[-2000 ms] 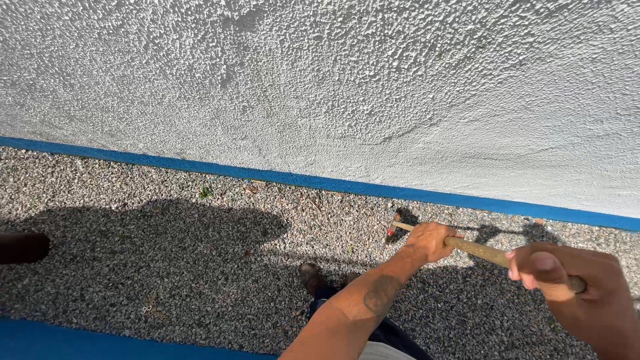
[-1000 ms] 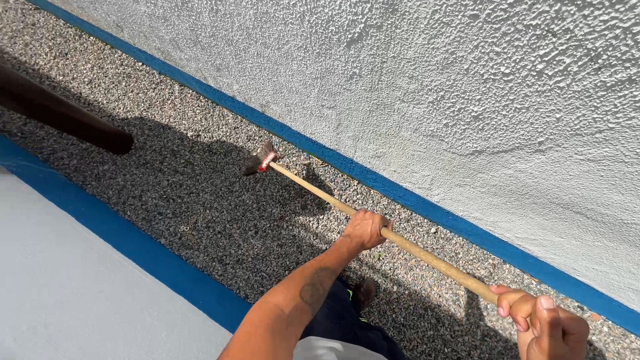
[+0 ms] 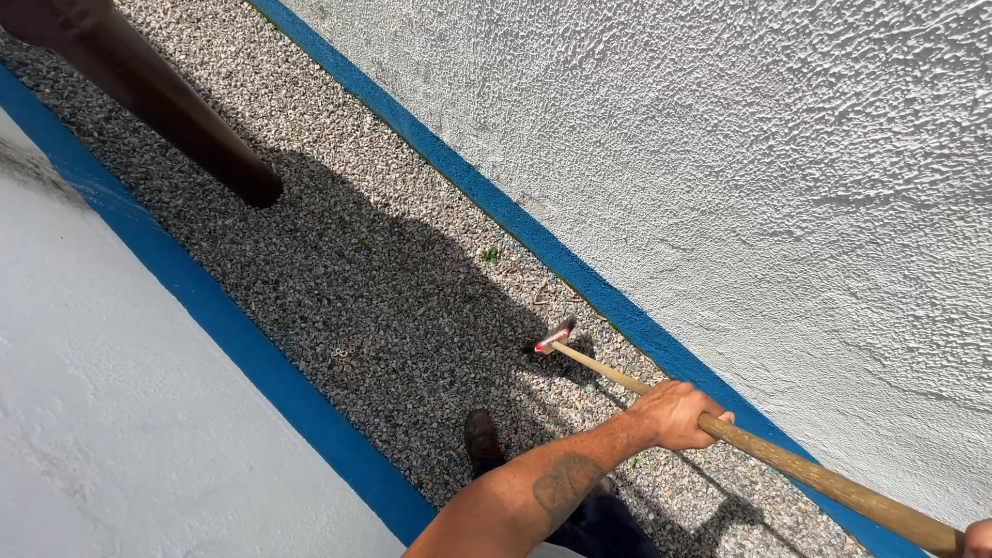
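Observation:
My left hand (image 3: 686, 416) is wrapped around the middle of a long wooden broom handle (image 3: 821, 477), with its tattooed forearm reaching in from the bottom. Only a little of my right hand (image 3: 978, 538) shows at the right edge, against the top end of the handle; the rest is cut off. At the far end, the small red and white broom head (image 3: 553, 339) with dark bristles is at the gravel (image 3: 372, 294), near the border of shade and sun. Some dry twigs (image 3: 546, 293) lie just beyond it.
A rough white wall (image 3: 697, 155) with a blue base band (image 3: 496, 213) runs along the right. On the left is a white surface (image 3: 155, 372) with a blue edge (image 3: 263, 380). A dark brown post or pipe (image 3: 170, 108) juts in at upper left. My boot (image 3: 482, 436) stands on the gravel.
The broom head has come back closer to my feet since one second ago. My right hand has moved mostly out of view at the right. The view has turned.

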